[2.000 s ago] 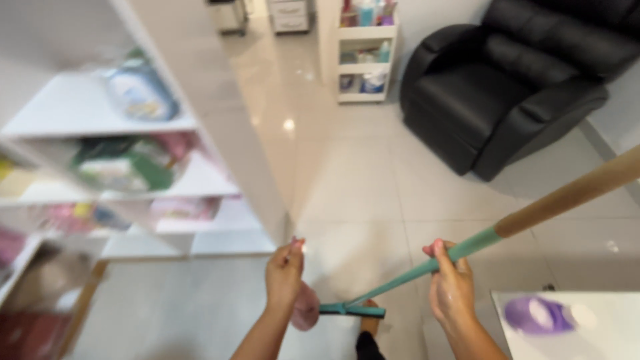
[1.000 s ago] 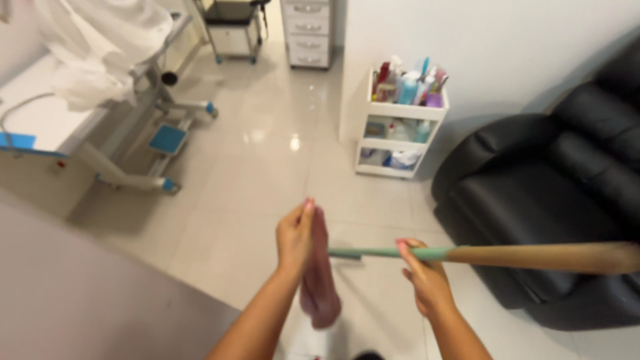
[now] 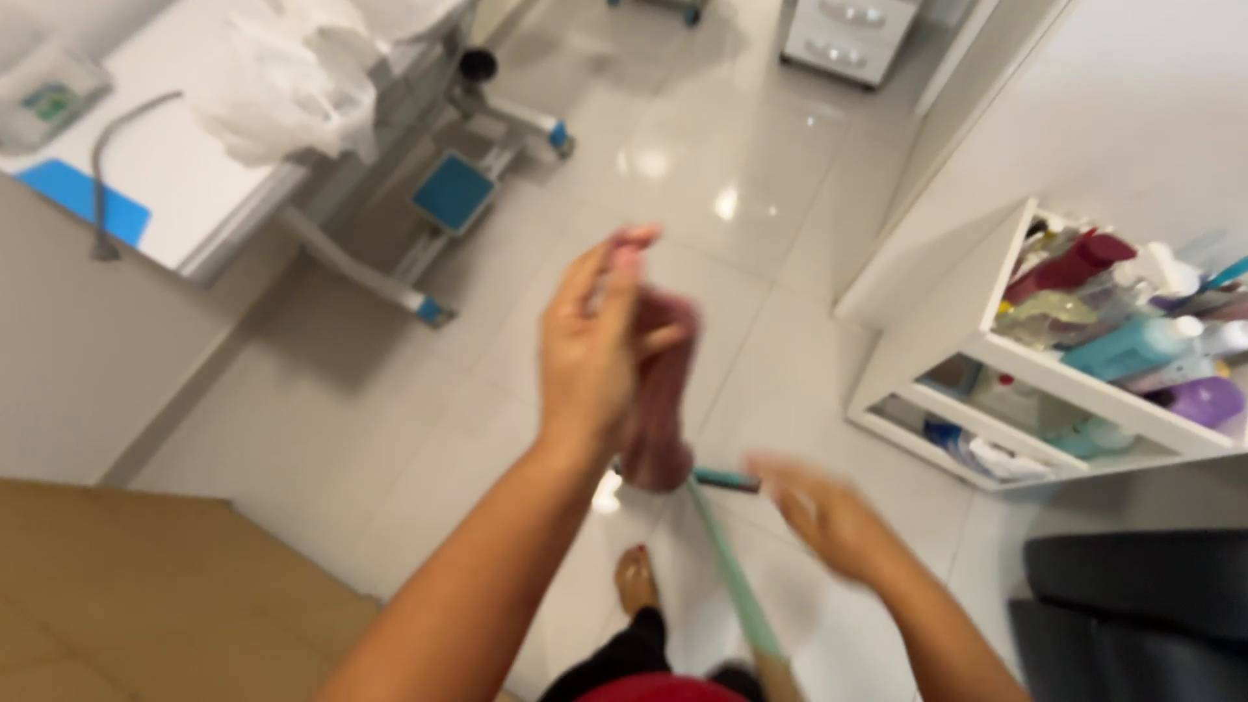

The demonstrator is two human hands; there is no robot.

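My left hand (image 3: pixel 590 351) grips a wrung, dusky pink cloth (image 3: pixel 658 419), which hangs down from the fingers. Below the cloth is a floor squeegee: its dark and teal head (image 3: pixel 726 478) shows just right of the cloth, partly hidden by it. The squeegee's green pole (image 3: pixel 731 575) runs down toward my body, turning tan near the bottom edge. To the right of the pole, my right hand (image 3: pixel 824 507) is blurred, with its fingers spread and nothing in them; its fingertips overlap the end of the squeegee head in view.
A white shelf cart (image 3: pixel 1082 390) with bottles stands at right, above a black armchair (image 3: pixel 1131 595). At upper left is a wheeled white table (image 3: pixel 185 195) bearing a plastic bag (image 3: pixel 292 88). A drawer unit (image 3: pixel 848 39) stands at the top. My bare foot (image 3: pixel 637 580) is on the tiled floor (image 3: pixel 526 390).
My right hand has let go of the pole, which it held in both earlier frames. The pole has swung from pointing right to pointing down toward my body. The view has turned considerably.
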